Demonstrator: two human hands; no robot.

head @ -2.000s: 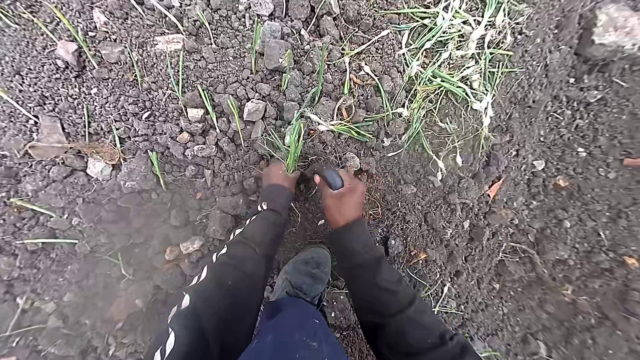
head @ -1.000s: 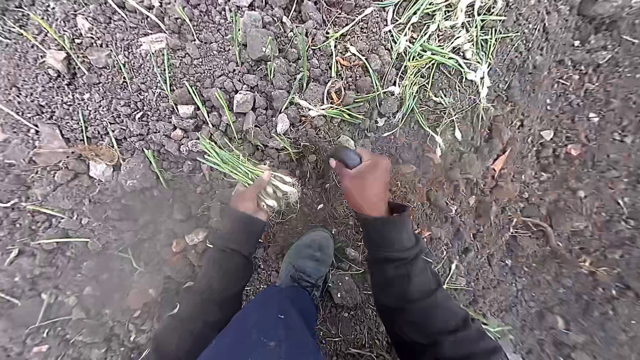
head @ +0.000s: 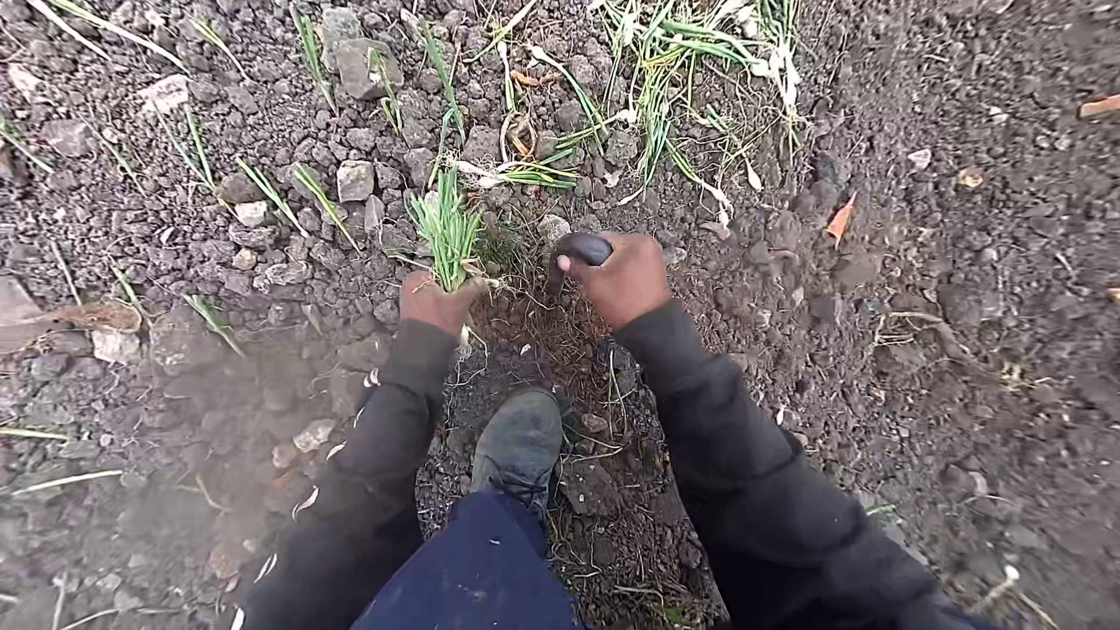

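My left hand (head: pixel 440 299) is closed round a bunch of onion seedlings (head: pixel 448 229), green leaves pointing up and away, with some pale roots showing below the fingers. To its right, my right hand (head: pixel 623 276) grips a dark, rounded tool handle (head: pixel 584 252); the working end is hidden or lost against the soil. Between the hands lies disturbed soil with fine roots. Beyond them, a few loose seedlings (head: pixel 516 173) lie on the ground, and a larger heap of loose onion seedlings (head: pixel 665 79) with white bulbs spreads at the top.
Seedlings (head: pixel 271 194) stand in cloddy soil on the left, among stones (head: pixel 355 181). My shoe (head: pixel 521 442) is on the soil below my hands. An orange-brown fragment (head: pixel 841 220) lies on the right, and a dry leaf (head: pixel 96 316) on the left.
Since a second ago, the seedling bunch in my left hand has turned from lying sideways, roots to the right, to leaves pointing up the view. My right hand still holds the handle.
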